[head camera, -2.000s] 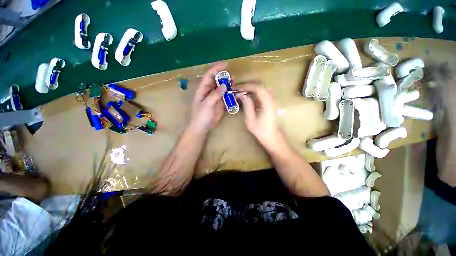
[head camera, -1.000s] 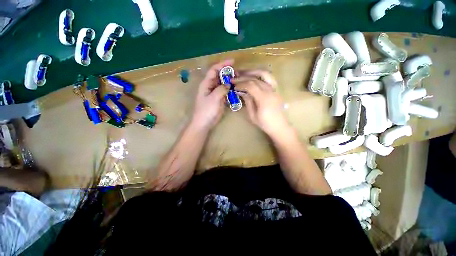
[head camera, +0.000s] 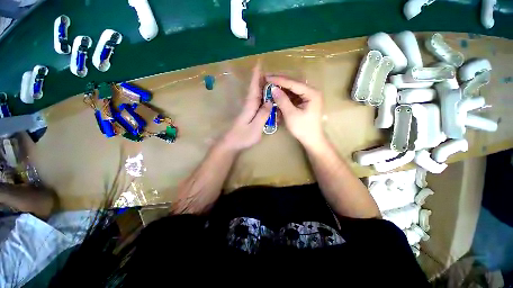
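A small white plastic housing (head camera: 270, 129) with a blue battery (head camera: 271, 117) inside is held upright between my hands, hollow side up. My left hand (head camera: 247, 121) grips its left side, with the thumb near the middle. My right hand (head camera: 301, 112) has its thumb and fingertips on the upper end, where a circuit board may lie, but the fingers partly hide it. Battery-and-board sets (head camera: 129, 119) with thin wires lie in a tangle on the cardboard-covered bench (head camera: 191, 152) to the left.
Empty white housings (head camera: 402, 128) are heaped at the right. An open carton (head camera: 461, 208) at the lower right holds white shells. Loaded housings (head camera: 80, 56) and other white shells (head camera: 239, 19) lie on the green belt (head camera: 185, 34). A person's arm (head camera: 25, 201) shows at the left.
The held housing now stands more upright and slightly further right. My right fingers have moved from its middle to its upper end. The shells on the belt have shifted left.
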